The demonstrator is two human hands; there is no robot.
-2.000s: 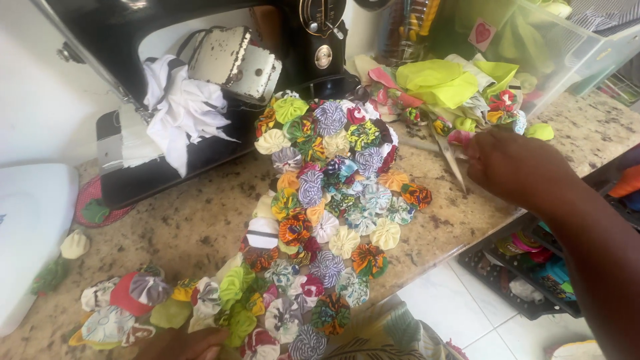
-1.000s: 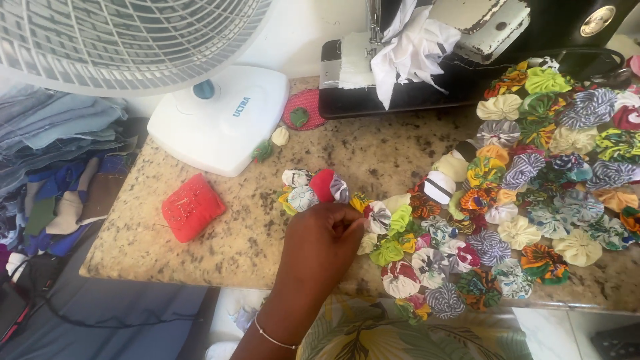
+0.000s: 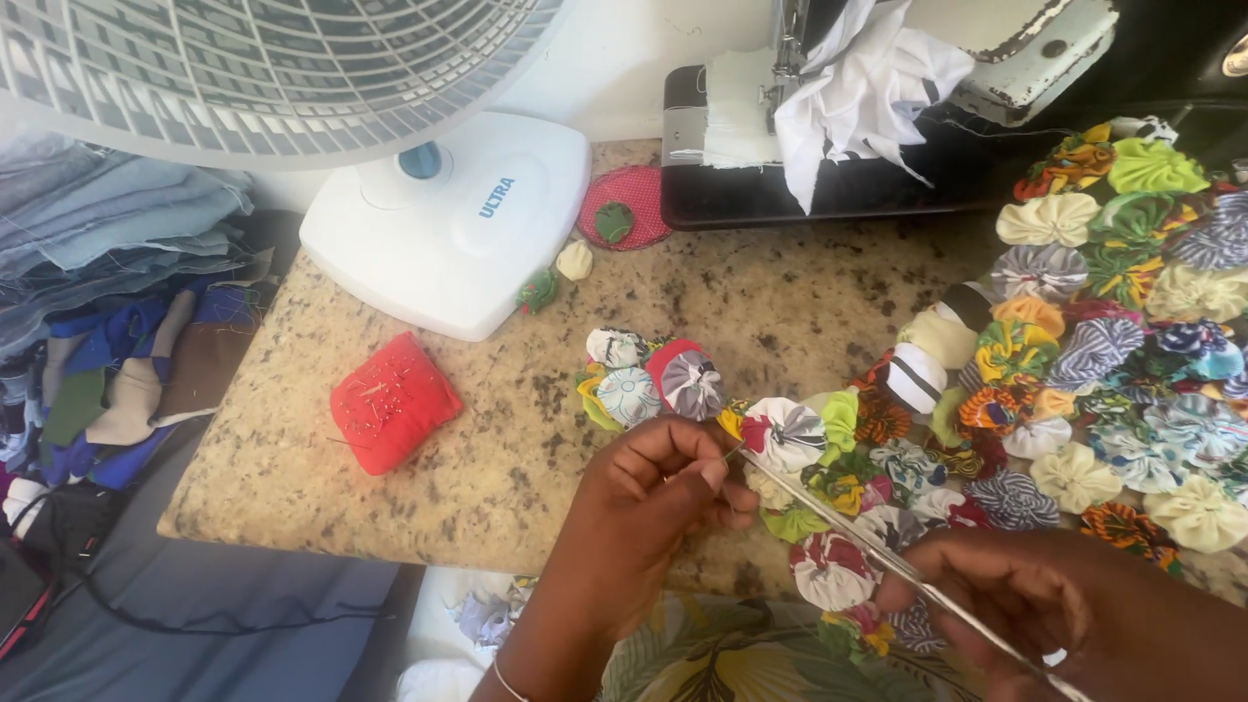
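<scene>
My right hand [image 3: 1033, 604] grips a pair of metal scissors [image 3: 877, 551], whose blade tips lie beside the fingertips of my left hand [image 3: 673, 487]. Between its thumb and fingers, my left hand pinches what looks like a thread at the edge of the fabric yo-yos. A white-and-grey yo-yo [image 3: 784, 435] lies just beyond the scissor tips. The joined patchwork of gathered fabric yo-yos [image 3: 1072, 478] spreads to the right. A red-and-grey yo-yo [image 3: 690, 383] and a few others lie above my left hand.
A red pincushion [image 3: 395, 402] with pins sits on the granite counter [image 3: 507, 487]. Behind it stands a white fan [image 3: 448, 234]. A black sewing machine [image 3: 829, 190] with white fabric under its needle is at the back. Folded denim [image 3: 107, 214] and fabric scraps [image 3: 127, 380] are stacked at left.
The scissors, lying on the counter by my right hand two seconds ago, are now in that hand at my left fingertips. The view has swung left since the oldest frame.
</scene>
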